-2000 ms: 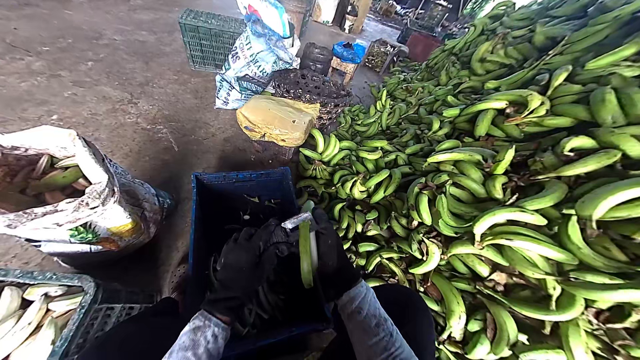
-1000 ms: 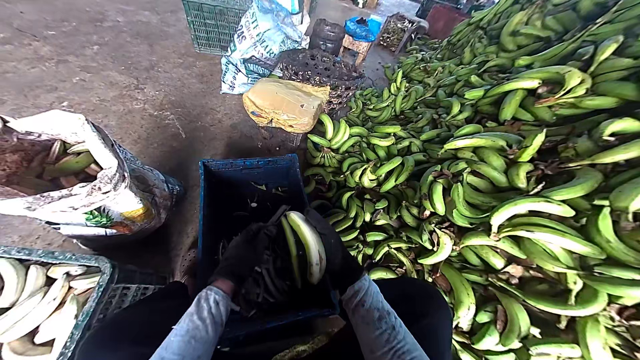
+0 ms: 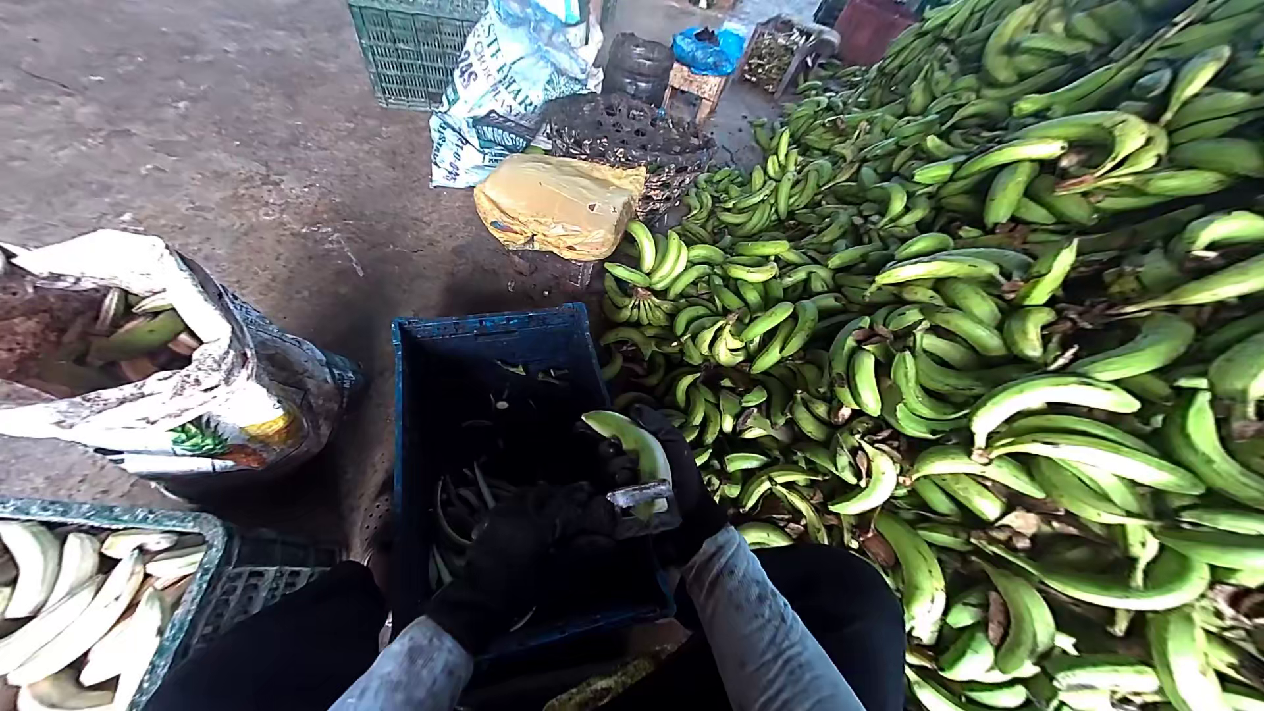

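Observation:
Both my hands wear dark gloves above a blue plastic crate (image 3: 494, 324) that has dark strips of peel inside. My right hand (image 3: 681, 474) is closed around a green plantain (image 3: 637, 444), whose pale tip points up and left. In my left hand (image 3: 523, 543) is a small peeling tool with a light metal or plastic head (image 3: 640, 497), which lies across the lower part of the plantain. The fingers partly hide both things. Beside the crate, on the right, spreads a large heap of green plantains (image 3: 1047, 395).
At lower left, a green crate (image 3: 212, 553) holds peeled plantains (image 3: 74, 592). Above it stands an open woven sack (image 3: 247, 395) with peels or plantains. Beyond the blue crate lie a yellow plastic-wrapped bundle (image 3: 558, 202), a dark basket (image 3: 632, 138), a white-blue sack (image 3: 504, 79) and another green crate (image 3: 395, 49).
A second ago the plantain stood between my hands, showing a pale stripe. Now it is at the right side of the crate in my right hand, with the tool's head against it.

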